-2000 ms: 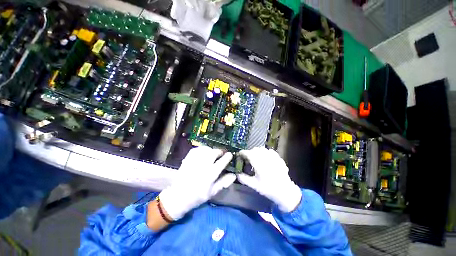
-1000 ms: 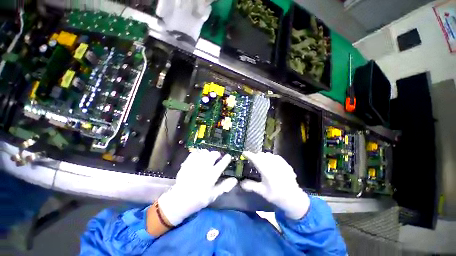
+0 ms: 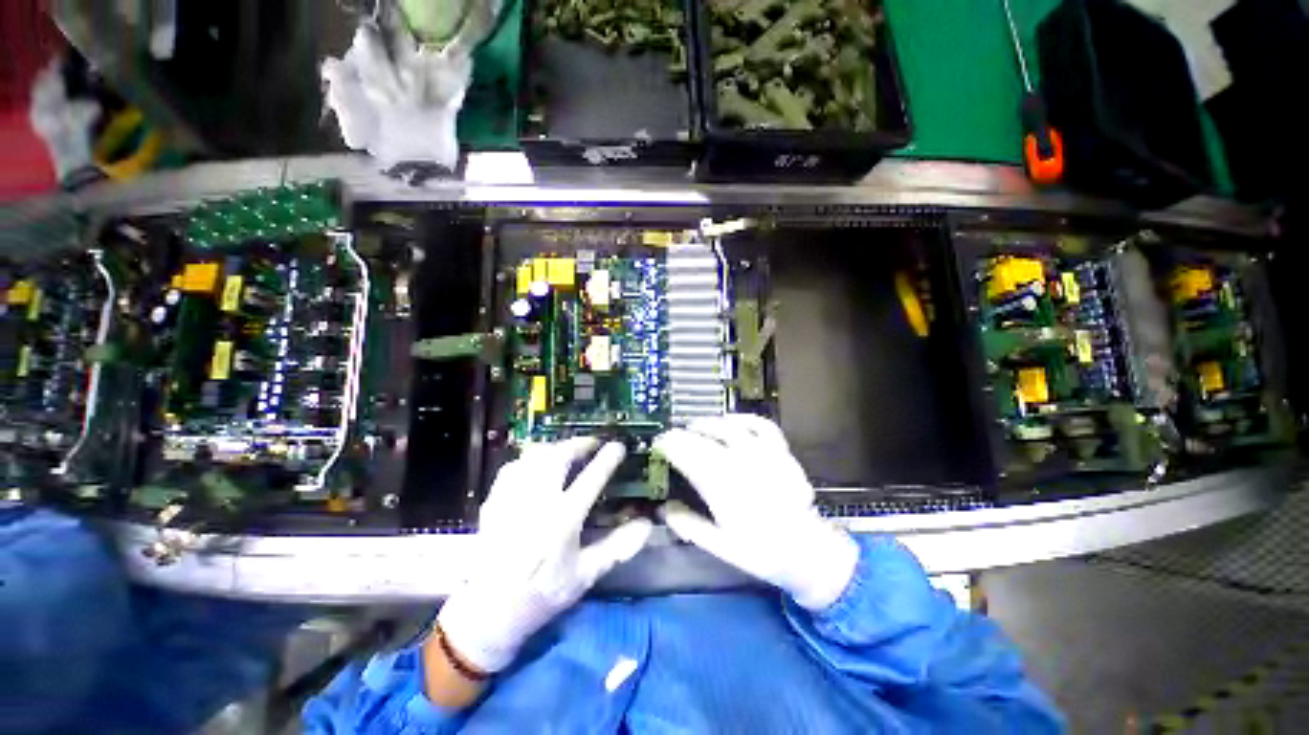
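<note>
A green circuit board [image 3: 589, 338] with yellow, white and blue parts lies in a black carrier [image 3: 495, 266] in front of me. A ribbed silver heatsink [image 3: 696, 330] runs along its right side. My gloved left hand [image 3: 538, 539] and gloved right hand [image 3: 754, 503] are at the board's near edge, fingertips close together. A small olive-green clamp [image 3: 658, 471] stands between the fingertips, near the right index finger. The fingers partly hide the contact, so I cannot tell whether either hand grips it. Other olive clamps sit at the carrier's left [image 3: 452, 346] and right [image 3: 749, 349].
Larger boards [image 3: 259, 359] lie on the line to the left, smaller boards [image 3: 1070, 338] to the right. Behind are two black bins [image 3: 782, 154] of olive clamps, white gloves [image 3: 395, 101], an orange-handled screwdriver [image 3: 1044, 151] and a black box [image 3: 1127, 94]. A blue sleeve [image 3: 72, 618] shows at left.
The view has turned and shifted, so the line now looks level. Both hands remain at the board's near edge, with little change in finger position.
</note>
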